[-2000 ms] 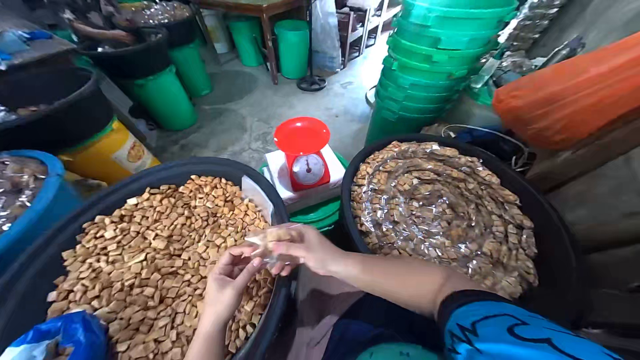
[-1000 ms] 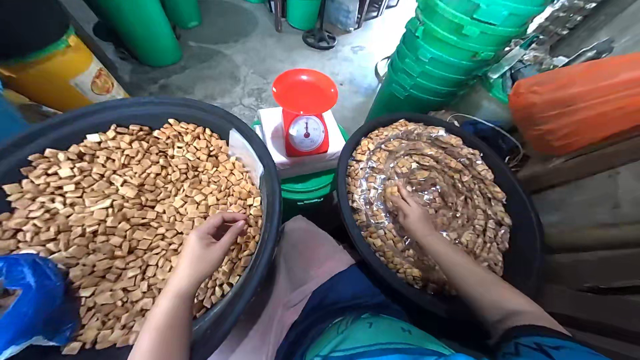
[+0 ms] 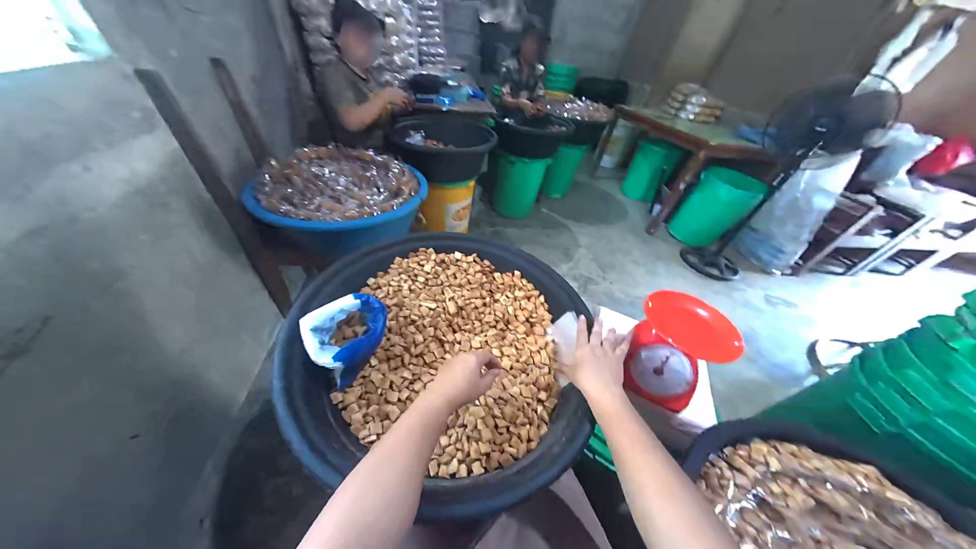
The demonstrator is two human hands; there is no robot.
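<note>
My left hand [image 3: 467,380] is over the small square biscuits [image 3: 457,305] heaped in a wide black basin [image 3: 305,450]. Its fingers are curled; whether they hold a biscuit I cannot tell. At the basin's right rim, my right hand [image 3: 597,357] lies with fingers spread on clear plastic bags [image 3: 565,335]. Just right of it stands a red dial scale [image 3: 662,371] with a red pan [image 3: 694,326]. A blue and white plastic bag [image 3: 366,339] with brown pieces inside rests at the basin's left. The black basin of packed biscuits [image 3: 823,488] is at the lower right.
A blue basin [image 3: 335,226] of packed goods stands behind on the left, near a grey wall. Two people [image 3: 358,91] work at black tubs farther back. A pedestal fan [image 3: 823,126], a wooden table [image 3: 705,133] and stacked green tubs [image 3: 900,389] are on the right.
My right hand has moved from the packed biscuits at the right to the plastic bags on the basin's rim. The view has swung left and up.
</note>
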